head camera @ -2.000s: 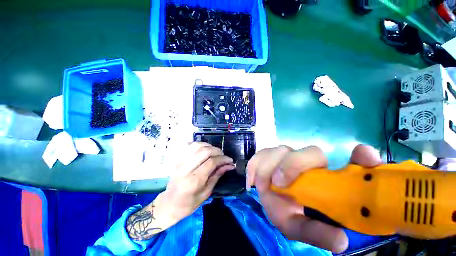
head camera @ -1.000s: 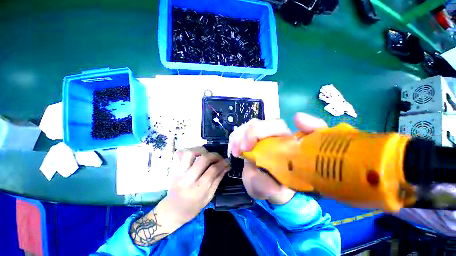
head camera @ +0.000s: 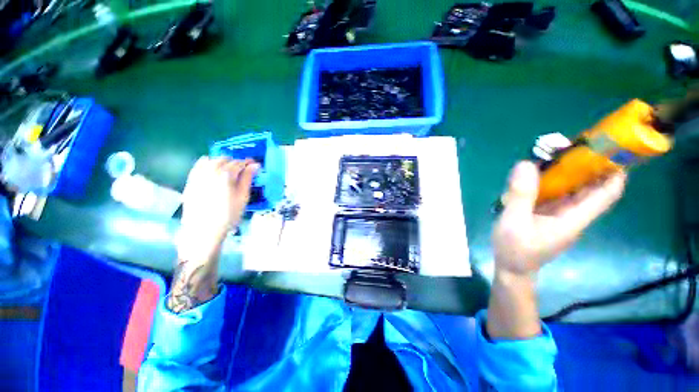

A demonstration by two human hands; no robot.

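The black device housing lies open on the white sheet (head camera: 444, 230). Its upper half (head camera: 377, 182) shows small parts, its lower half (head camera: 375, 241) looks bare inside, and a black flap (head camera: 375, 291) is at the near end. My left hand (head camera: 211, 200) is at the small blue bin (head camera: 267, 149), fingers bent over its opening; whether they hold anything is hidden. My right hand (head camera: 540, 230) is right of the sheet, fingers spread and not closed around the orange screwdriver (head camera: 590, 164), which is tilted against or just behind it. Dark screws (head camera: 289, 211) lie beside the small bin.
A large blue bin (head camera: 306, 96) of black parts stands beyond the sheet. Open black housings (head camera: 464, 23) line the far bench. A whitish bottle (head camera: 146, 195) and a blue container (head camera: 88, 142) are at left. A black cable (head camera: 613, 295) curves at right.
My left hand has moved from the housing to the small bin. My right hand has moved right, away from the housing, and spread around the tilted screwdriver. The housing is now uncovered.
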